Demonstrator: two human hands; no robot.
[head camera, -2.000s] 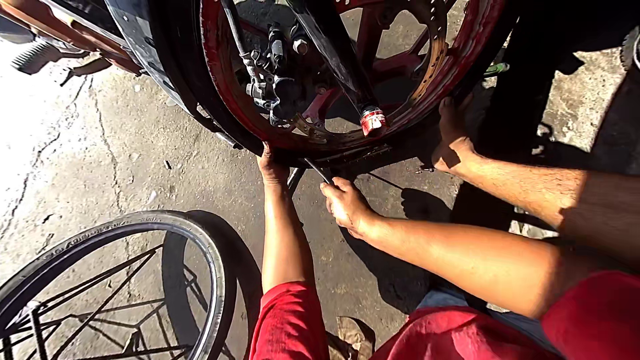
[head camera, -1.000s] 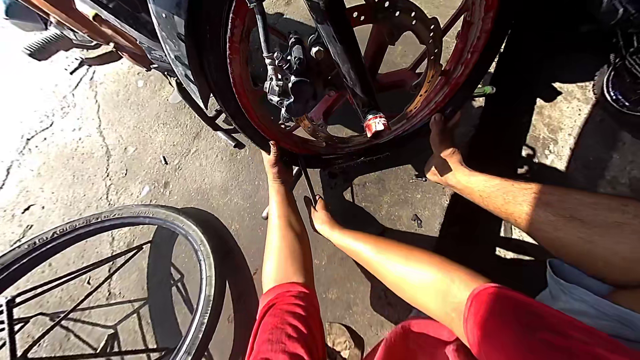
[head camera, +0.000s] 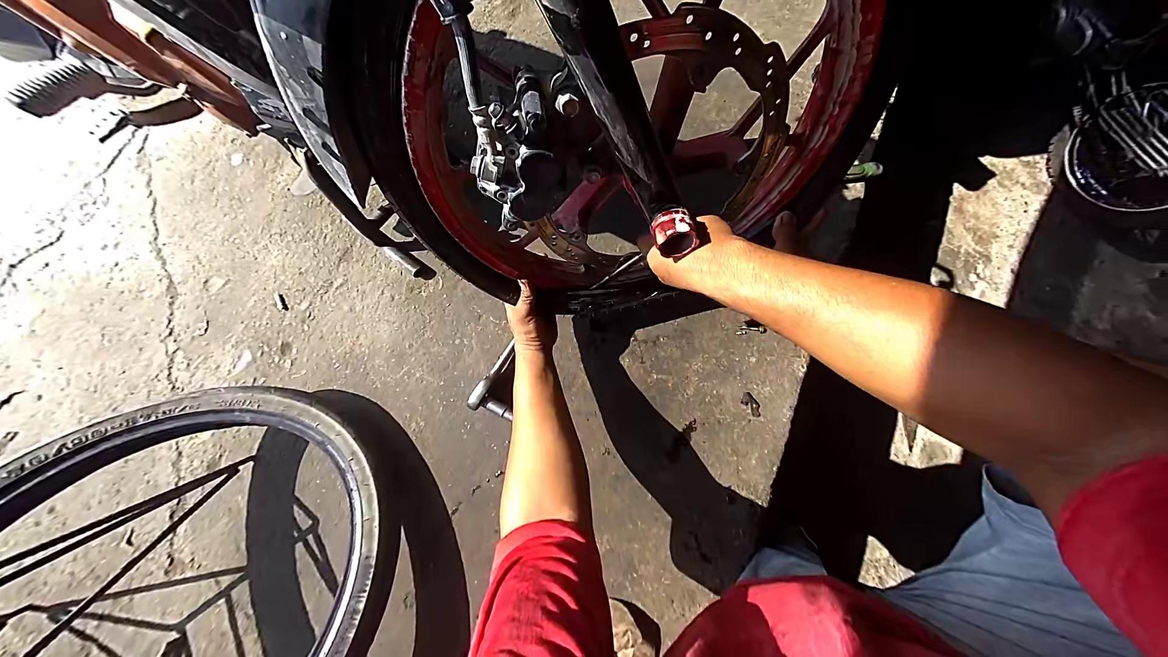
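Note:
My left hand (head camera: 531, 319) grips the lower edge of the black motorcycle tire (head camera: 474, 278), thumb up by the rim. My right hand (head camera: 686, 255) is partly hidden behind the red-tipped fork end (head camera: 675, 232). A thin metal lever (head camera: 619, 272) runs from its fingers to the lower part of the red rim (head camera: 427, 164). The brake disc (head camera: 776, 82) and caliper (head camera: 506, 164) are in front of the wheel's spokes. Another person's fingers (head camera: 794, 233) touch the tire just right of my right hand; the rest of that hand is mostly hidden.
A ratchet wrench (head camera: 488, 388) lies on the concrete beside my left forearm. At the lower left, a loose tire (head camera: 360, 511) surrounds a thin metal frame. The motorcycle's stand leg (head camera: 401, 257) projects left of the wheel. Another spoked wheel (head camera: 1095, 173) is at far right.
My right hand has moved up and right, from below the tire to the fork end, and my forearm now crosses in front of the other person's arm. My left hand stays on the tire.

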